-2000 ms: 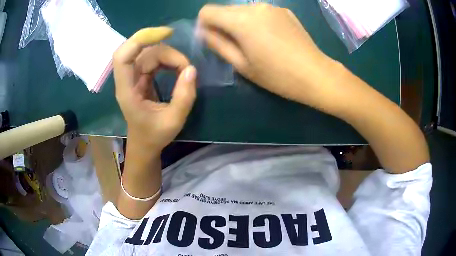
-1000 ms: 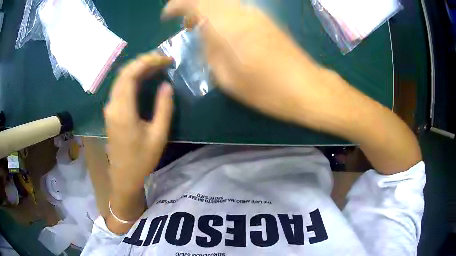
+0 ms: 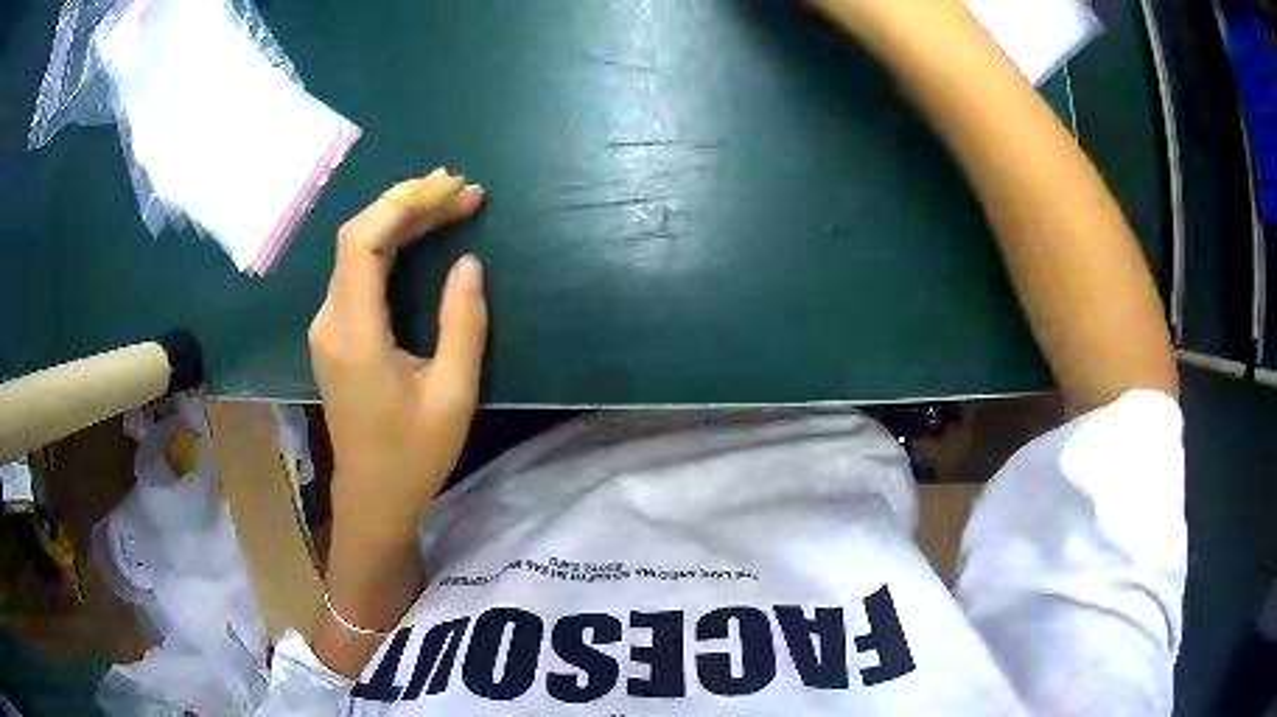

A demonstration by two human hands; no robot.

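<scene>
My left hand [image 3: 396,315] rests at the table's near side, left of the middle, with thumb and index finger apart and nothing between them. A yellow covering is on its index fingertip. My right arm reaches up and over the far side of the table; my right hand is cut off by the top edge. A stack of empty zip-lock bags [image 3: 217,133], white with a pink edge, lies at the left, partly inside a larger clear bag [image 3: 70,73].
The dark green table [image 3: 672,301] has scuff marks. A second white bag stack [image 3: 1034,31] lies at the upper right, partly behind my right arm. A cream padded bar [image 3: 91,392] is at the left. Below it are cardboard and crumpled whitish plastic [image 3: 175,560].
My right hand has moved up and out of the picture. The clear bag that was between my hands is no longer in view. My left hand stays low with its fingers apart.
</scene>
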